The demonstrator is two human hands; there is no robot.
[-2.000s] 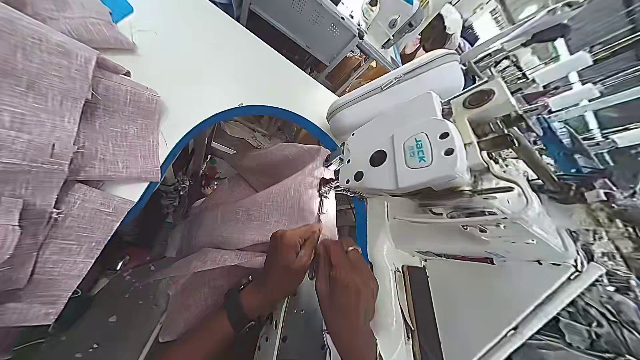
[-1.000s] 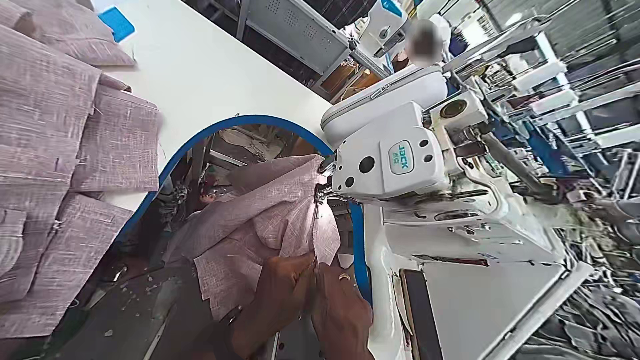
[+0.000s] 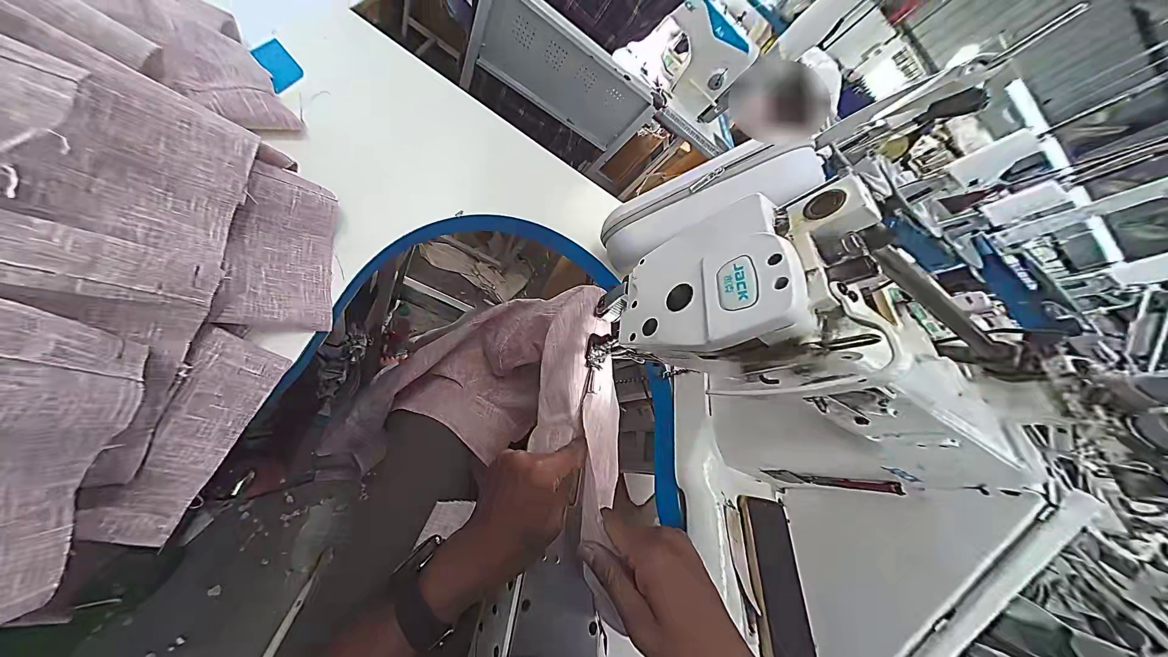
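Note:
A mauve woven fabric piece [image 3: 511, 356] runs from the needle area of a white Jack sewing machine [image 3: 712, 292] down toward me. My left hand [image 3: 525, 497], with a dark band at its wrist, pinches the fabric's folded edge just below the presser foot [image 3: 599, 347]. My right hand [image 3: 648, 566] grips the lower end of the same strip, its thumb on top, to the right of and nearer than the left. The fabric's far part hangs left over the opening in the table. Some fingertips are hidden by the cloth.
More mauve fabric pieces [image 3: 137, 274] lie piled on the white table [image 3: 411, 137] at left, near a small blue item [image 3: 276, 64]. Blue trim [image 3: 493, 222] edges the cutout. Behind stand another sewing machine [image 3: 712, 46] and a person, blurred. Grey cloth [image 3: 1086, 584] lies at lower right.
My right hand has moved down along the strip, away from my left hand; a second ago both were close together. The fabric has shifted and now forms a long narrow fold below the needle.

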